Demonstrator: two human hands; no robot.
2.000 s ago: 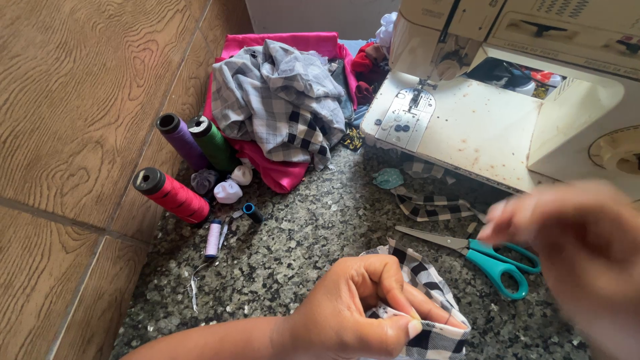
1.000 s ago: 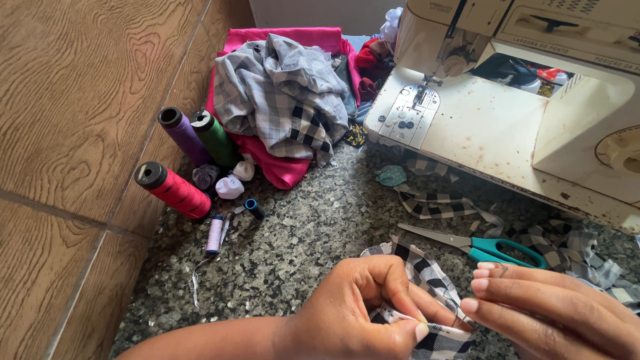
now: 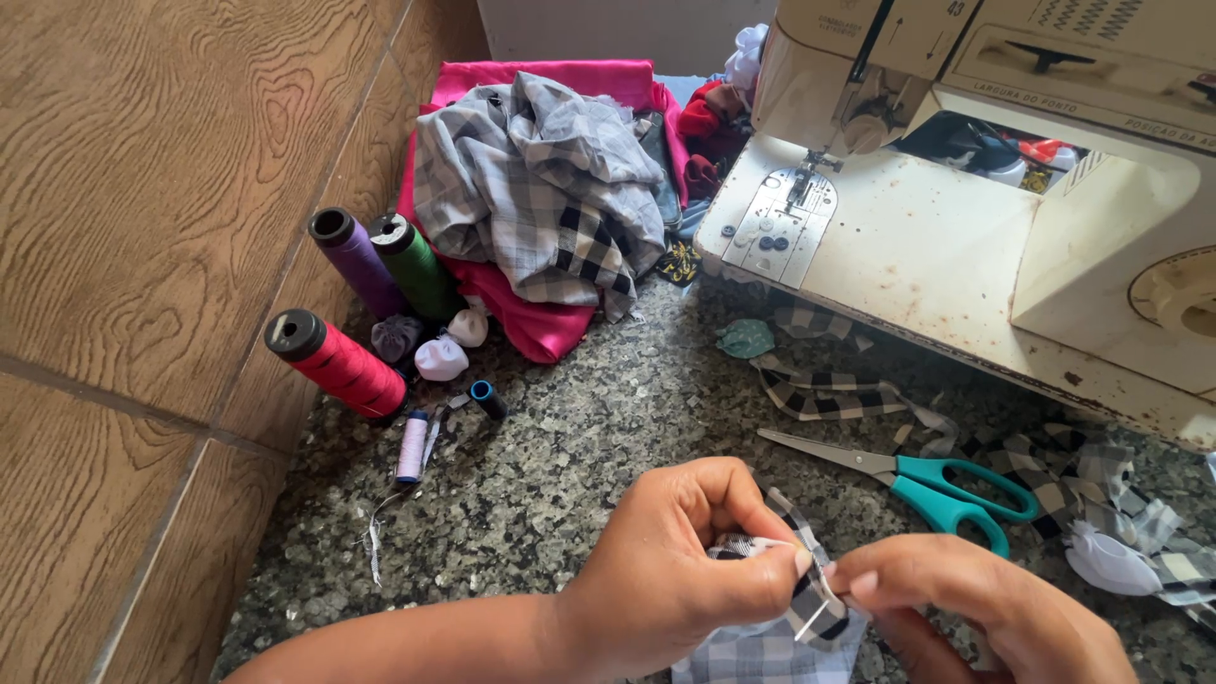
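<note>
My left hand pinches a folded edge of black-and-white checked fabric between thumb and forefinger. At the fabric's right side, the fingertips of my right hand are closed on the same edge, close to the left thumb. A thin white strand or pin-like thing shows just below the fingertips; which it is I cannot tell. The lower part of the cloth hangs beneath both hands. Teal-handled scissors lie behind my right hand, blades pointing left.
A sewing machine stands at the upper right. Checked scraps lie before it. Pink fabric under grey plaid cloth is at the back. Red, purple and green thread cones stand left, near a small lilac spool.
My right hand, raised and blurred over the scissors two seconds ago, has come down and left to the fabric's edge. My left hand has kept its pinch on the cloth.
</note>
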